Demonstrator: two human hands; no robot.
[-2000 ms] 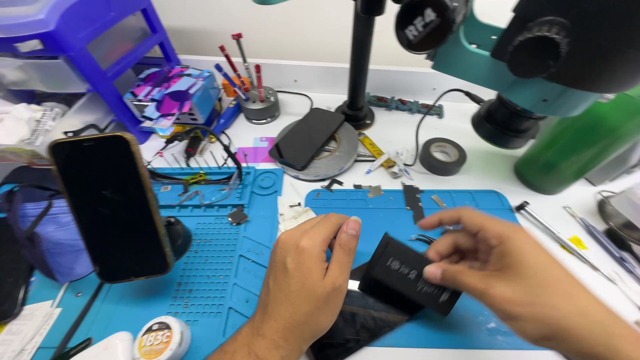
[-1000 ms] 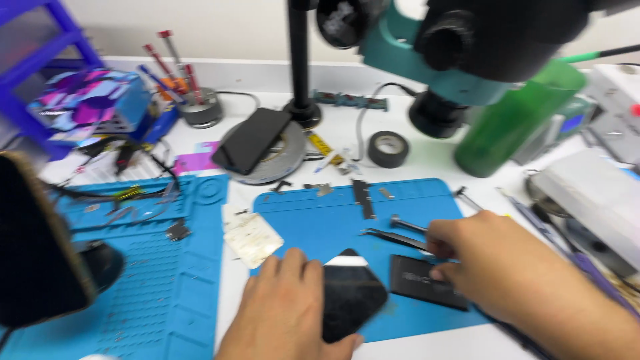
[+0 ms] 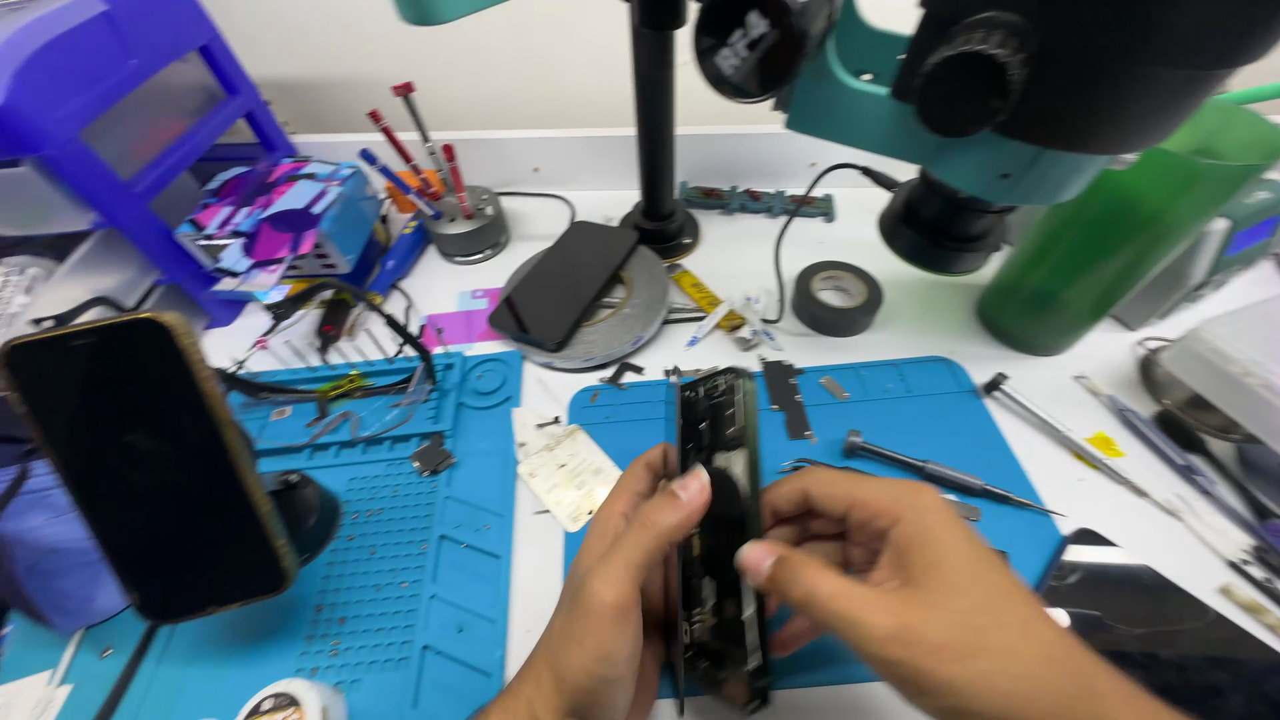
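An opened phone housing [image 3: 722,530], its dark inner parts showing, stands on edge between my hands above the blue silicone mat [image 3: 900,400]. My left hand [image 3: 635,570] grips its left side, the thumb on the near edge. Around the right side my right hand [image 3: 860,560] is closed, thumb against the frame. Behind my right hand lie a precision screwdriver [image 3: 940,470] and the tip of tweezers [image 3: 815,465]. A black phone screen [image 3: 1150,610] lies right of the mat. Small metal shield plates [image 3: 788,398] rest near the mat's far edge.
A phone on a stand [image 3: 150,460] is at the left, over a second blue mat [image 3: 470,560]. Behind are a black phone [image 3: 565,285] on a tape roll, black tape [image 3: 838,298] and a screwdriver holder [image 3: 470,232]. The microscope [image 3: 945,130] hangs above right; a green bottle [image 3: 1080,250] stands below.
My hands have come together around the opened phone housing, now upright. The black battery that my right hand touched earlier is no longer visible. A black screen now shows at the right.
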